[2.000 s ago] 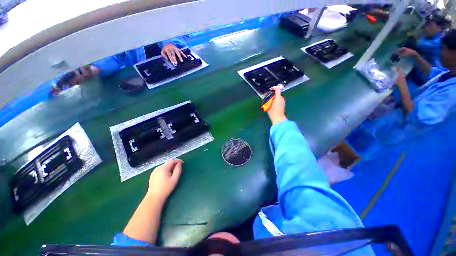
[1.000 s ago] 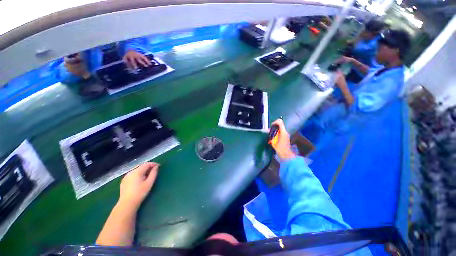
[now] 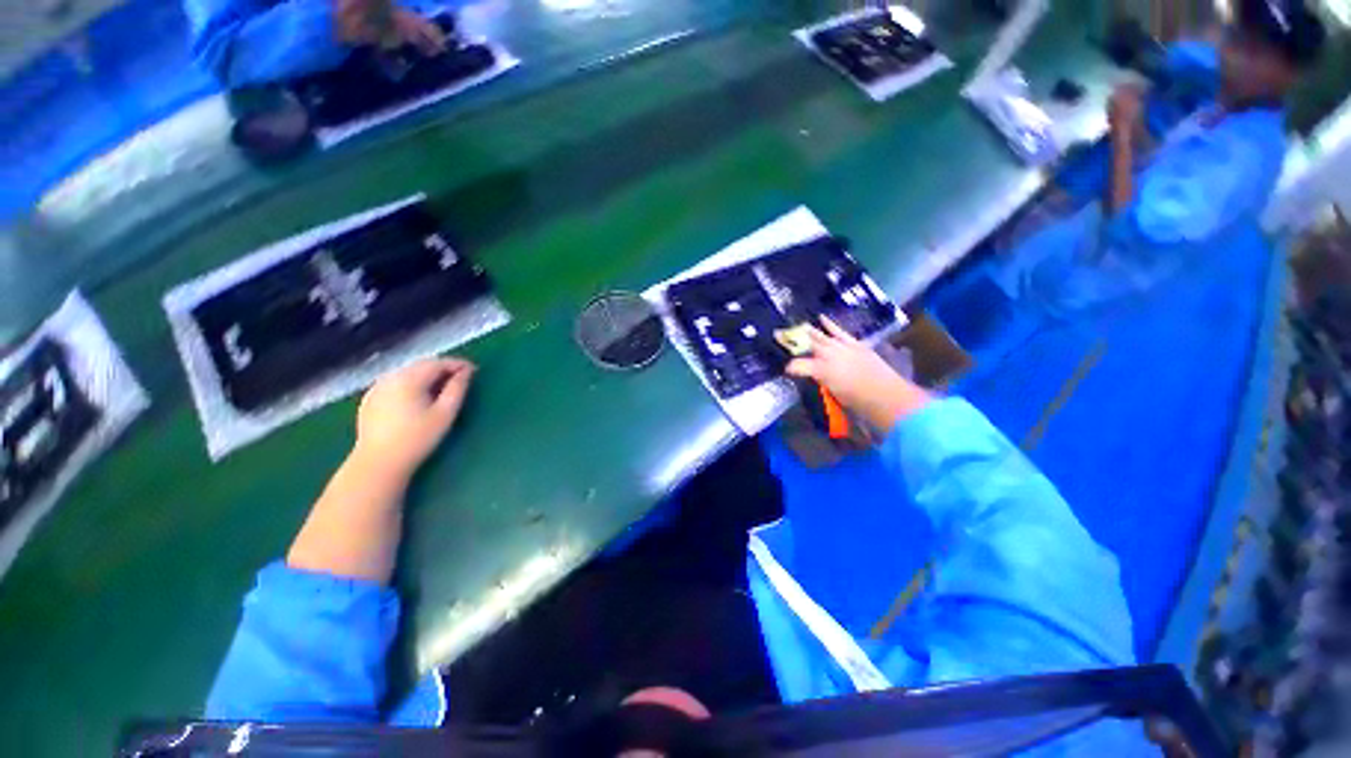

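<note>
My right hand holds the electric screwdriver, its orange part showing below the fingers. The hand is at the lower edge of a black plastic housing, which lies tilted on a white sheet at the bench's near edge. My left hand rests on the green bench with fingers curled, holding nothing visible. It is just below another black housing with white fittings, on a silvery-white sheet. The round screw dish lies between the two housings.
Another housing lies at the far left. Across the bench, a person's hands are over a housing, with a dark dish beside it. A further housing is at the back. A person in blue sits right. A cardboard box is below the bench edge.
The right housing and its sheet have turned and come nearer the bench's near edge. My right hand has moved from beside the sheet onto the housing's edge. The view has tilted down.
</note>
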